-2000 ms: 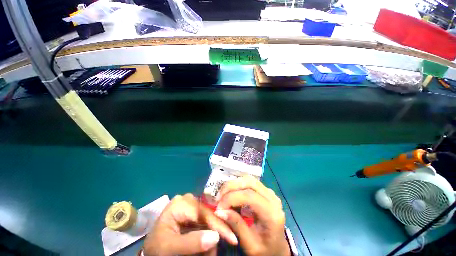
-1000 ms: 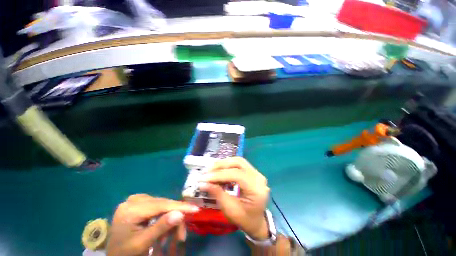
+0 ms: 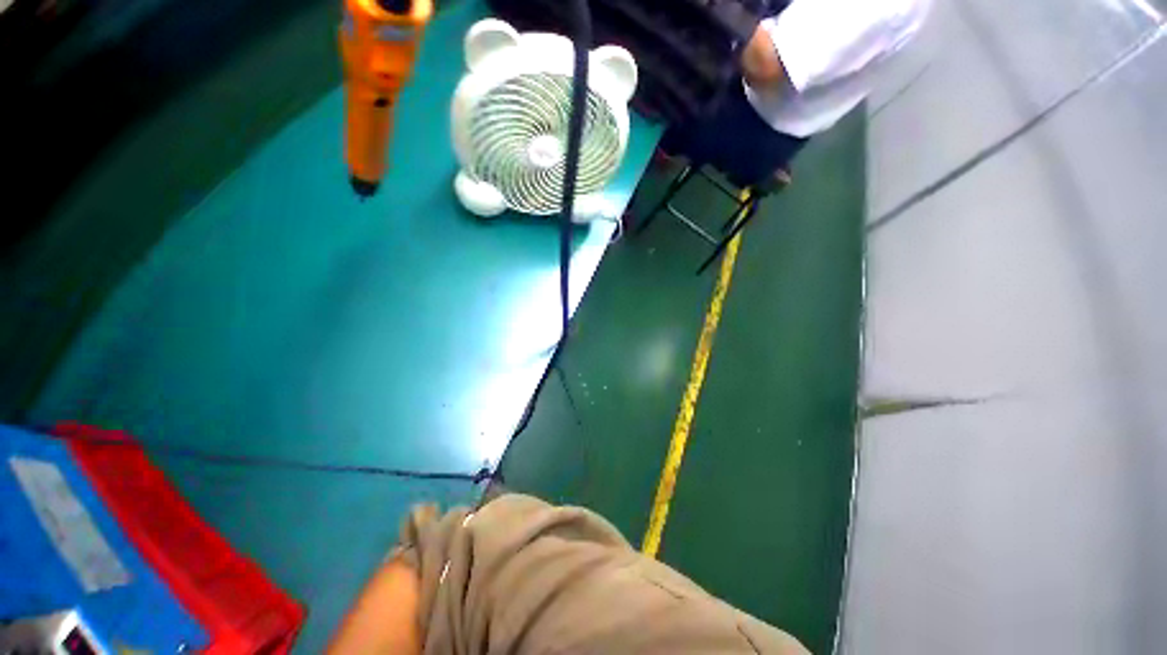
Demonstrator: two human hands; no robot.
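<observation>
The blue side of the screw feeder [image 3: 96,544] shows at the lower left, cut off by the frame edge. Its red base [image 3: 192,550] runs along the feeder's right side on the green bench. A bare forearm [image 3: 384,614] and a beige sleeve [image 3: 563,576] of mine show at the bottom edge. Both my hands are outside the picture, so what they hold cannot be seen.
An orange electric screwdriver [image 3: 371,109] hangs at the upper left, tip down. A pale fan [image 3: 544,147] stands near the bench edge, with a black cable [image 3: 571,192] before it. A seated person in white [image 3: 838,58] is beyond, beside green floor with a yellow line [image 3: 691,397].
The view has swung far to the right and down towards the floor. Both hands have left the picture, and the feeder has shifted to the lower left corner. The shelf is gone from view.
</observation>
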